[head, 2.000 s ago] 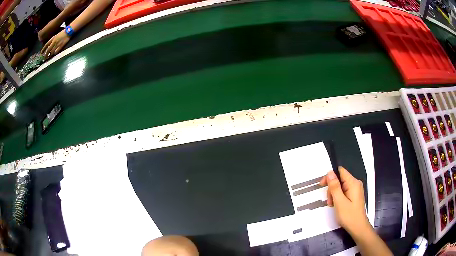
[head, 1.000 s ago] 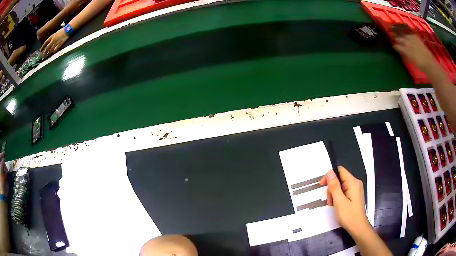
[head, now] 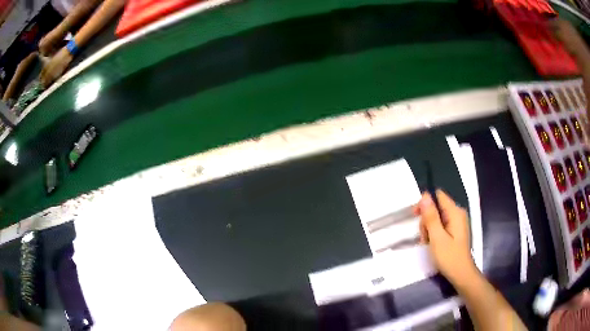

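My right hand point(head: 447, 234) holds a slim black pen-like tool, likely tweezers point(head: 429, 178), over the right side of a white liner sheet point(head: 387, 185) with grey strips point(head: 394, 218). The strips are blurred and partly covered by the hand. A white liner piece with a small grey block point(head: 336, 282) lies below, beside a dark glossy film band point(head: 349, 311). A rounded patch of bare skin shows at the bottom edge, left of centre; whether it is my left hand or part of an arm cannot be told.
Blank white sheets point(head: 123, 258) lie at left. Black film with white edges point(head: 498, 200) and a white compartment tray point(head: 542, 152) are at right. Two phone units point(head: 83, 146) lie on the green belt point(head: 272, 77). A red tray point(head: 540, 48) and another person's arm are at upper right.
The view has shifted, so the bench appears higher, and it is blurred. My right hand keeps its hold over the sheet. Another person's arm reached in at upper right and is now near the right edge.
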